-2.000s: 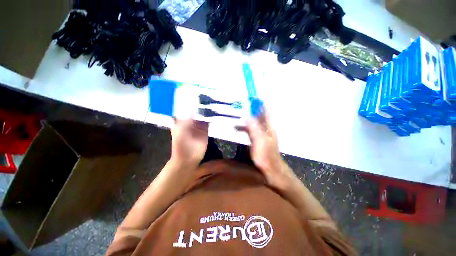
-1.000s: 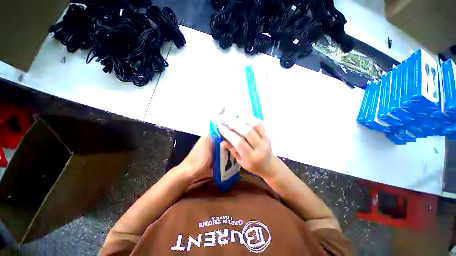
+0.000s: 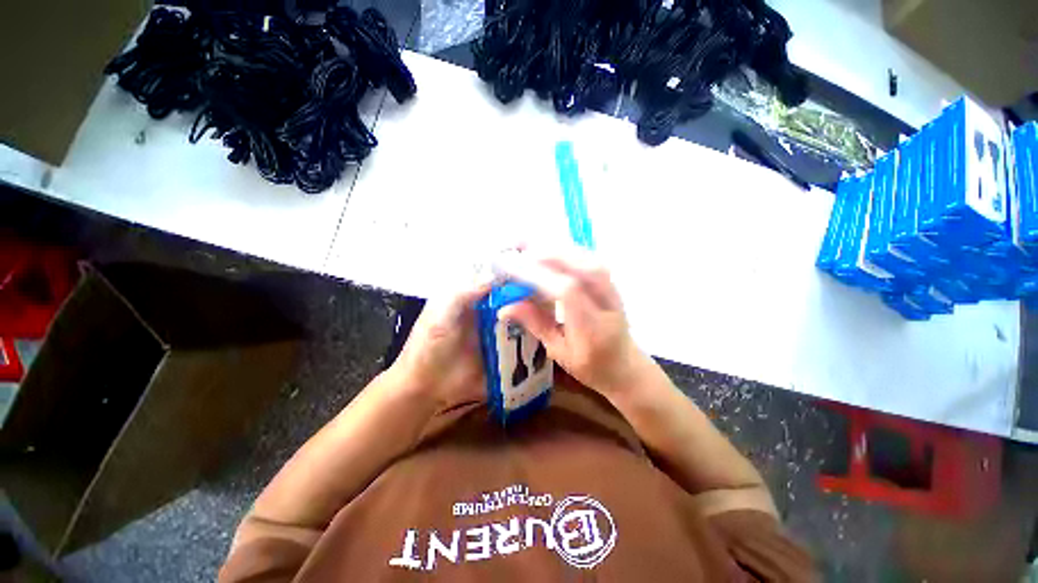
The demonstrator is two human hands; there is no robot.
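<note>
A blue and white retail box (image 3: 524,364) with a picture of two black connectors stands upright against my brown shirt, at the bench's front edge. My left hand (image 3: 446,351) holds it by its left side. My right hand (image 3: 592,328) is at the box's upper end, with its thumb near the picture side and its fingers over the top; the fingers are blurred. A whitish flap or piece shows at the top, too blurred to tell. A narrow blue card strip (image 3: 574,196) lies on the white bench top just beyond my right hand.
Heaps of coiled black cables (image 3: 279,97) lie at the back left and back centre (image 3: 637,57). Blue boxes (image 3: 928,205) are stacked at the right. A brown carton (image 3: 148,399) is at the lower left. A red stool (image 3: 899,456) is below the bench at right.
The box was held level and open over the bench, then was brought upright to my body. Since then my right hand has shifted slightly at its top.
</note>
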